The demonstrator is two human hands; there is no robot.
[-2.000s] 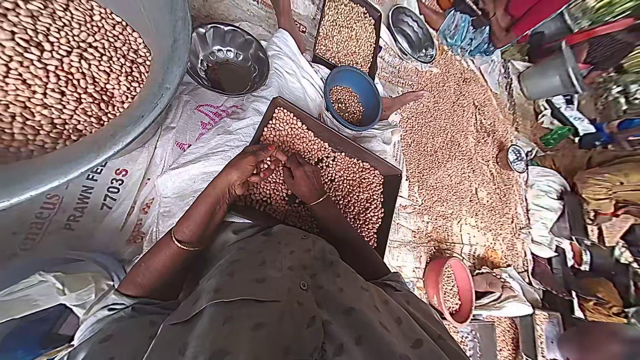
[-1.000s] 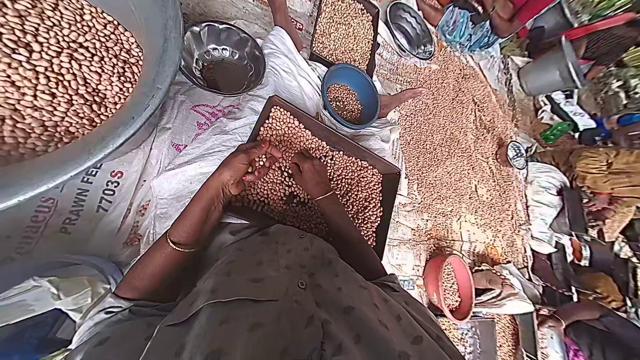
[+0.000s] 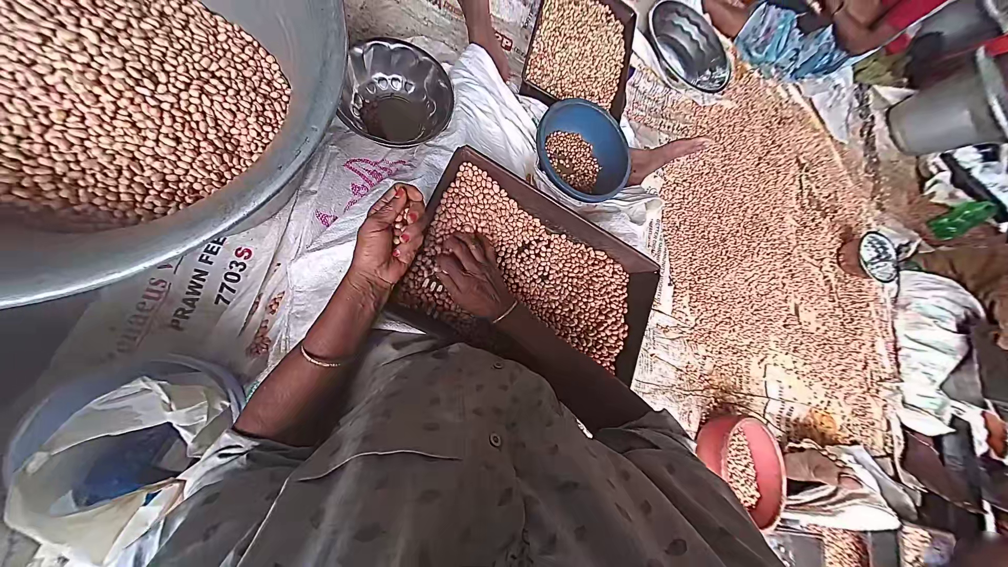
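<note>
A dark rectangular tray (image 3: 642,295) of shelled peanuts (image 3: 543,268) lies in front of my body. My left hand (image 3: 387,236) is cupped, palm up, over the tray's left end, with several peanuts held in the palm. Bent fingers of my right hand (image 3: 472,276) touch the peanuts in the left part of the tray; whether any are pinched is hidden. Just beyond the tray's far edge sits a blue plastic bowl (image 3: 583,150), part filled with nuts.
A large metal basin (image 3: 315,150) of peanuts fills the upper left, beside a fluted metal bowl (image 3: 396,92). Another peanut tray (image 3: 577,49) and a person's bare foot (image 3: 669,157) are beyond. Peanuts cover a sheet at right, near a red bowl (image 3: 768,472). A bucket (image 3: 945,118) stands farther off.
My hands were close together over the tray; now they are apart, the left cupped at the tray's left end and the right lower among the peanuts.
</note>
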